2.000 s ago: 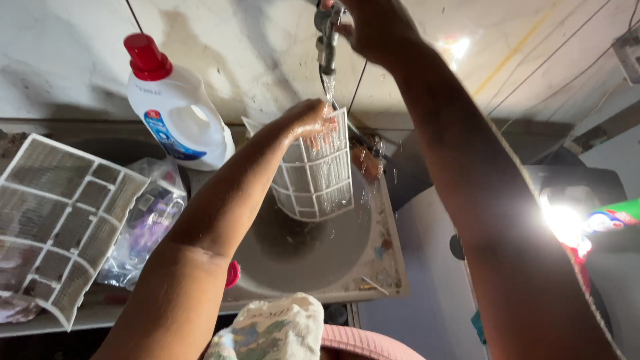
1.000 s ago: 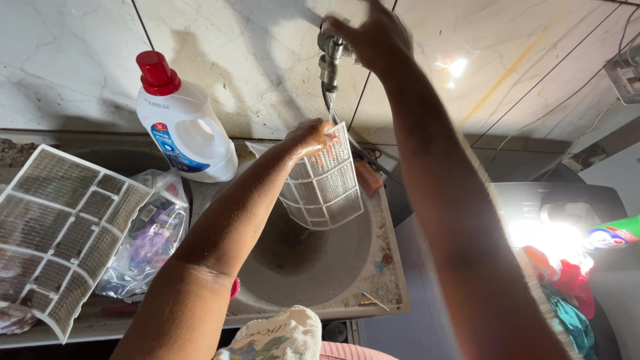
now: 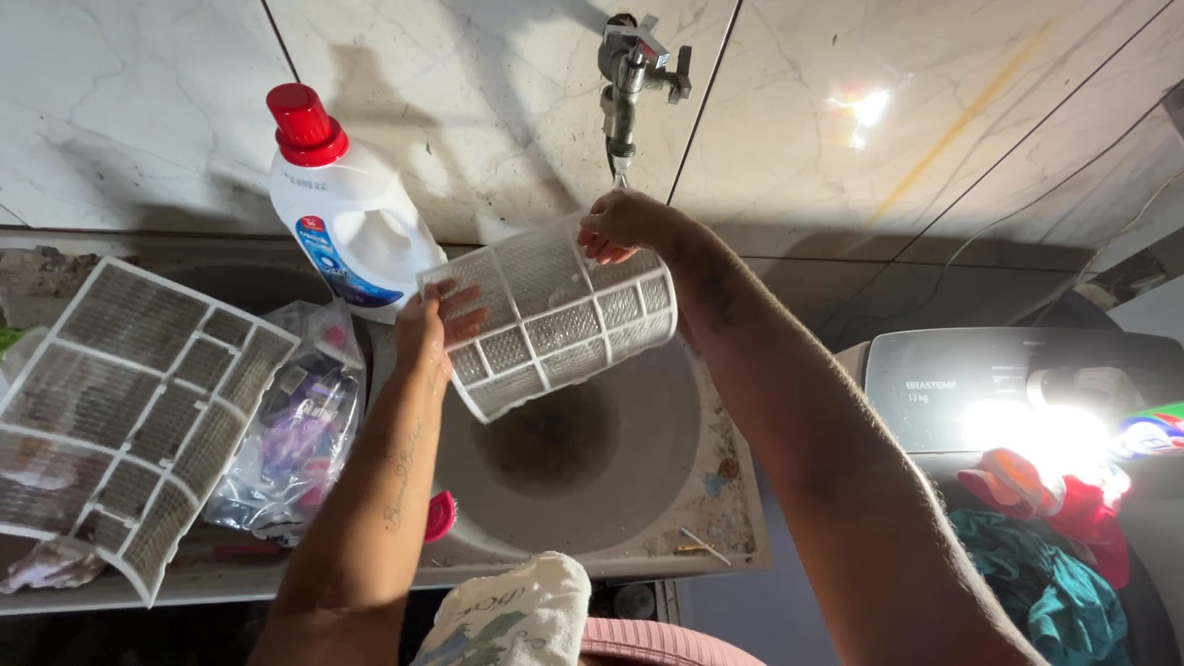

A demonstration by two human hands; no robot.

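Note:
A curved white plastic mesh filter (image 3: 564,324) is held tilted over the round sink basin (image 3: 647,444). My left hand (image 3: 437,324) grips its left end, with fingers spread behind the mesh. At its upper right edge is my right hand (image 3: 620,227), directly under the metal faucet (image 3: 626,102), from which water runs onto the hand. A second mesh filter (image 3: 139,398), greyer with dirt, lies at the left on the sink top. Between the two filters stands a white detergent bottle with a red cap (image 3: 342,213).
Clear plastic bags (image 3: 305,416) lie beside the second filter. A pink-red brush (image 3: 440,516) is at the basin's left edge. A white cloth (image 3: 518,610) hangs near the front edge. To the right, a washing machine (image 3: 999,370) has clothes (image 3: 1045,573) by it and a bright light.
My right hand has come down from the faucet handle to the filter's upper edge. The filter has turned from steep to more sideways, and my left hand now holds its left end.

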